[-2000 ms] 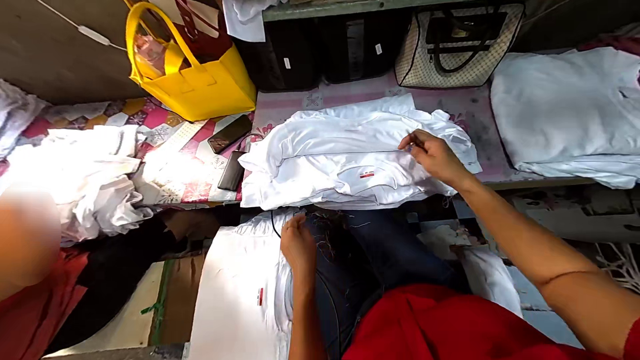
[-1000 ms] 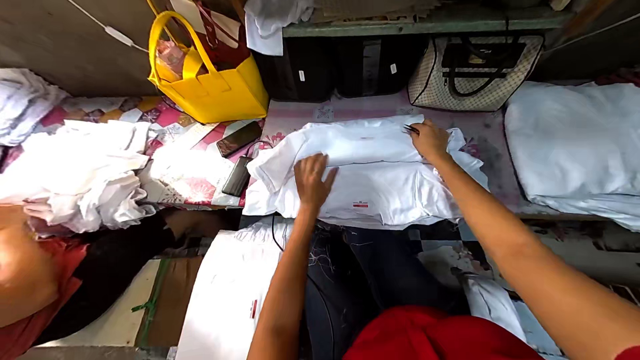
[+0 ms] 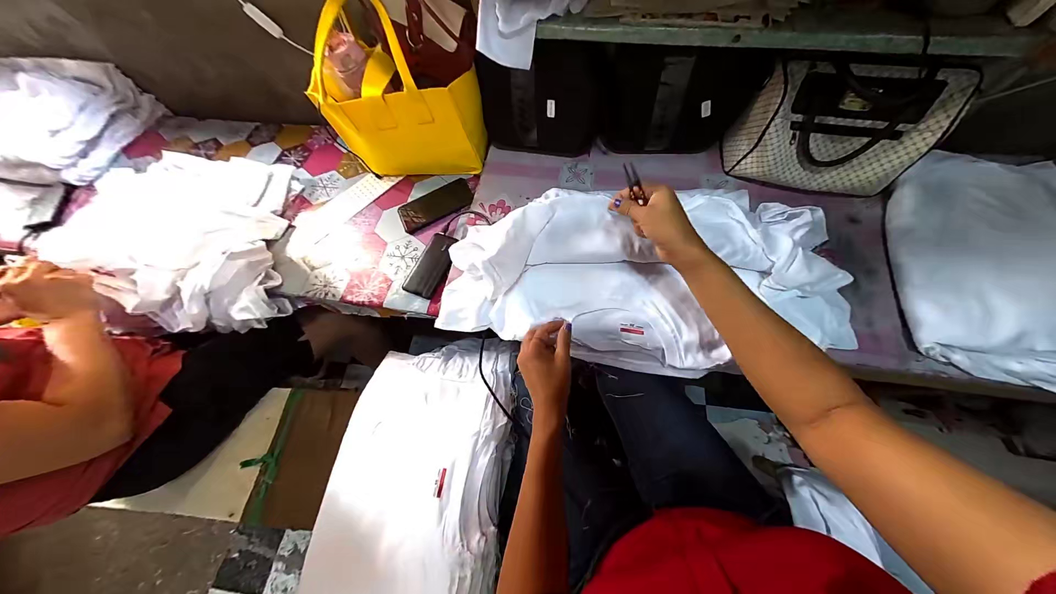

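White shirts (image 3: 610,289) lie stacked on the cloth-covered table before me, the top one with a red-and-white neck label. At its near edge, my left hand (image 3: 546,359) pinches the shirt's fabric between thumb and fingers. My right hand (image 3: 656,219) is over the far part of the stack, shut on small dark pointed thread snips (image 3: 634,183) whose tips point away from me. Left of my legs stands a tall pile of folded white shirts (image 3: 404,470), one bearing a similar label.
Two dark phones (image 3: 429,264) lie left of the stack. Behind are a yellow tote bag (image 3: 412,124), black cases (image 3: 536,99) and a checkered handbag (image 3: 850,124) beneath a shelf (image 3: 742,35). More white garments (image 3: 982,264) sit at right. A co-worker (image 3: 66,396) sits at left beside a garment heap (image 3: 181,231).
My left hand has moved from the middle of the shirt down to its near edge. My right hand has shifted left along the far part, still holding the snips.
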